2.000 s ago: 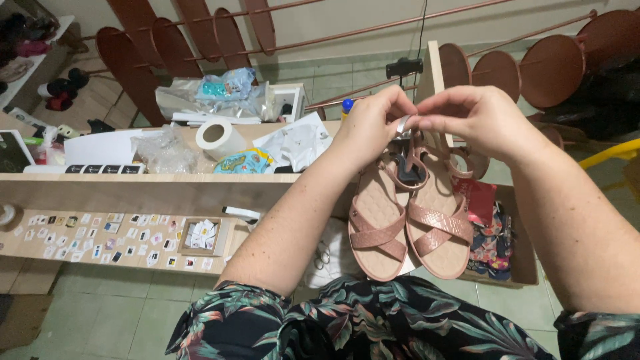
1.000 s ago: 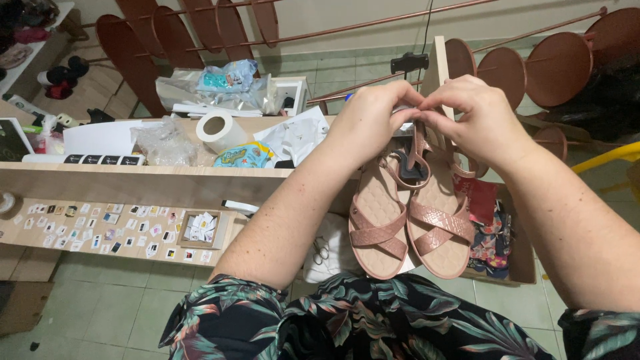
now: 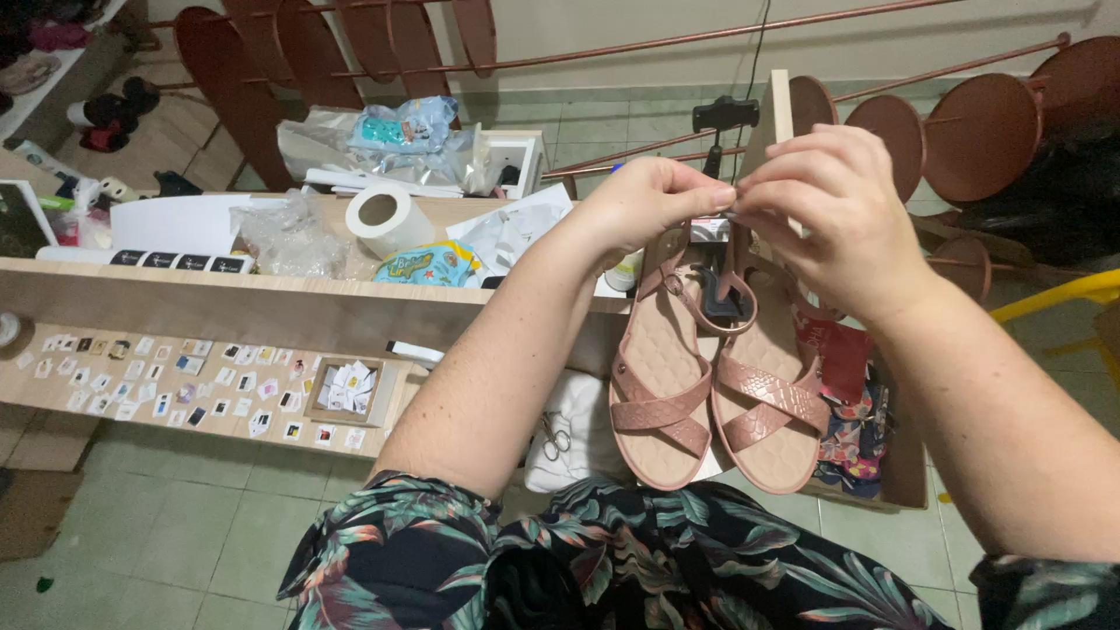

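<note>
A pair of pink strappy sandals hangs toe-down in front of me, the left-hand sandal [image 3: 662, 398] beside the right-hand sandal [image 3: 770, 385]. Black plastic, part of a hanger [image 3: 723, 302], shows between their heels. Above the heels, my left hand [image 3: 652, 206] pinches something small and thin between thumb and fingers. My right hand [image 3: 831, 214] meets it there, its fingertips on the same small piece, which is mostly hidden. A red tag [image 3: 831, 359] hangs beside the right-hand sandal.
A wooden bench [image 3: 245, 284] holds a paper roll [image 3: 385, 219], plastic bags and a wipes pack [image 3: 429, 264]. Its lower shelf bears small picture cards and a card box [image 3: 348, 391]. Scissors [image 3: 555, 436] lie on white cloth [image 3: 577, 437]. A yellow chair [image 3: 1059, 293] stands right.
The fingers of my right hand have lifted and spread more, while both hands stay together above the sandals. The sandals hang much as before.
</note>
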